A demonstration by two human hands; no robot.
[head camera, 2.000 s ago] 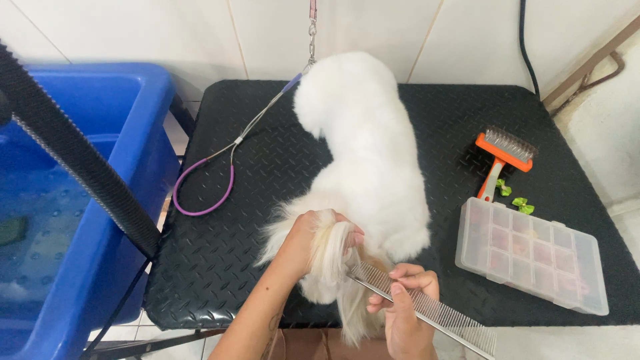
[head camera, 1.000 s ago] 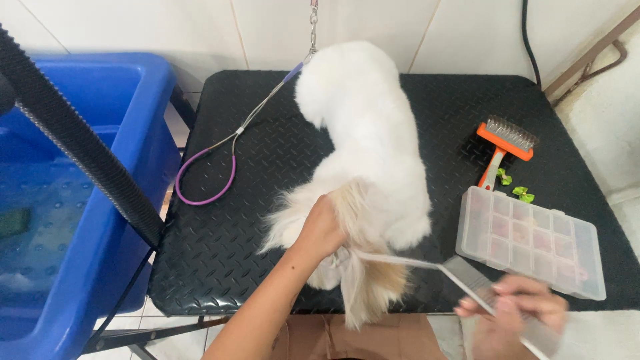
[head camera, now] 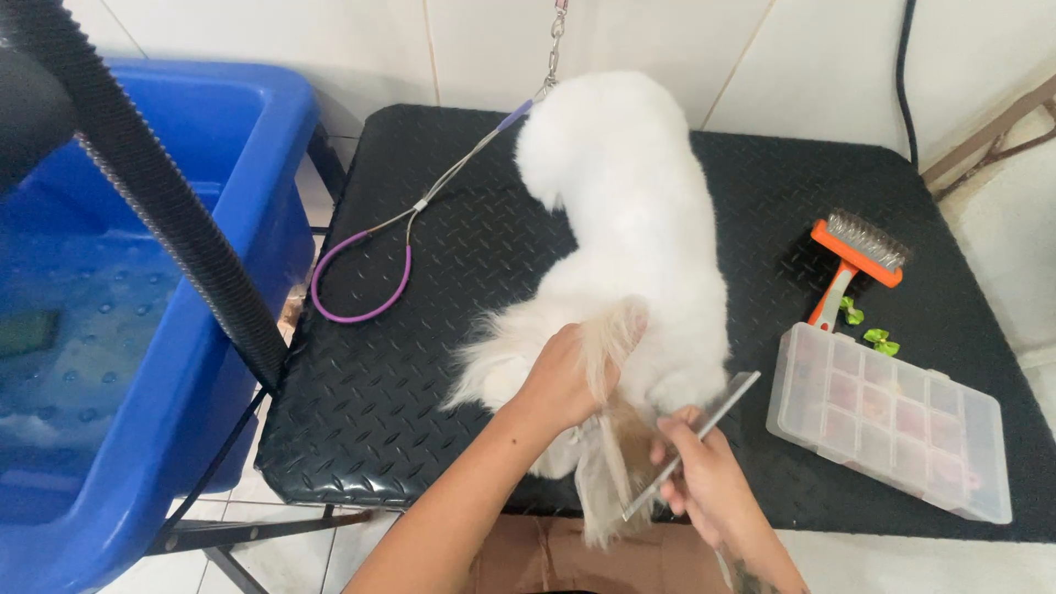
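A white long-haired dog [head camera: 639,198] with short-clipped body fur is on the black textured grooming table [head camera: 445,346], its head toward me at the near edge. My left hand [head camera: 573,375] grips a lock of the long cream hair [head camera: 606,346] on its head. Its face is hidden under hair and my hand. In my right hand [head camera: 697,466] is a metal grooming comb [head camera: 730,404], held slantwise beside the tan and white hair [head camera: 631,450] hanging at the near edge. Whether the teeth touch the hair I cannot tell.
To the right lie an orange slicker brush [head camera: 862,252], green bows [head camera: 881,341] and a translucent compartment box [head camera: 891,421]. A purple-sleeved grooming loop [head camera: 363,318] hangs onto the table from a chain [head camera: 555,49]. A blue tub [head camera: 280,157] and a black ribbed post [head camera: 177,206] stand left.
My right hand has come back from the right, where it was a second ago, to beside the dog's head hair, comb still held. My left hand stays on the head hair.
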